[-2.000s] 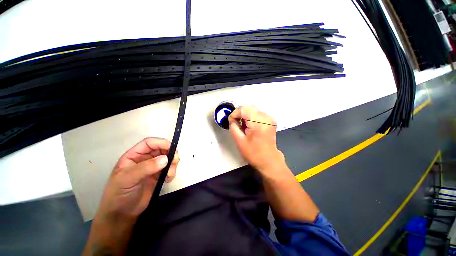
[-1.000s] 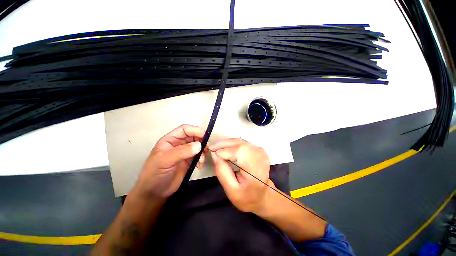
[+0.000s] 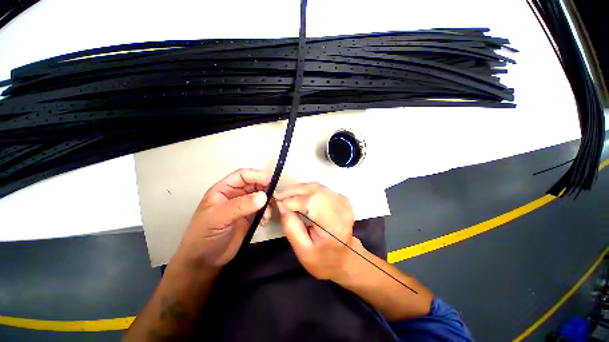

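Note:
A long narrow black strap (image 3: 288, 137) runs from the top of the view across the pile and down between my hands. My left hand (image 3: 230, 214) grips it near its lower part, thumb on the strap; its lower end is lost against dark cloth. My right hand (image 3: 317, 227) pinches a very thin dark applicator (image 3: 384, 270), whose tail points back over my wrist. Its tip is at the strap beside my left thumb; exact contact is hard to see. A small round paint pot (image 3: 345, 148) with dark shiny liquid stands on the beige board (image 3: 200, 194), right of the strap.
A wide pile of black punched straps (image 3: 180, 83) lies across the white table (image 3: 454, 133) beyond my hands. Another strap bundle (image 3: 589, 133) hangs over the table edge at right. Dark cloth (image 3: 287, 294) covers my lap. Grey floor with yellow lines (image 3: 467, 230) shows beyond.
Since two seconds ago, my right hand has moved from the pot to the strap beside my left hand. In the last second both hands have hardly moved; the view has shifted slightly.

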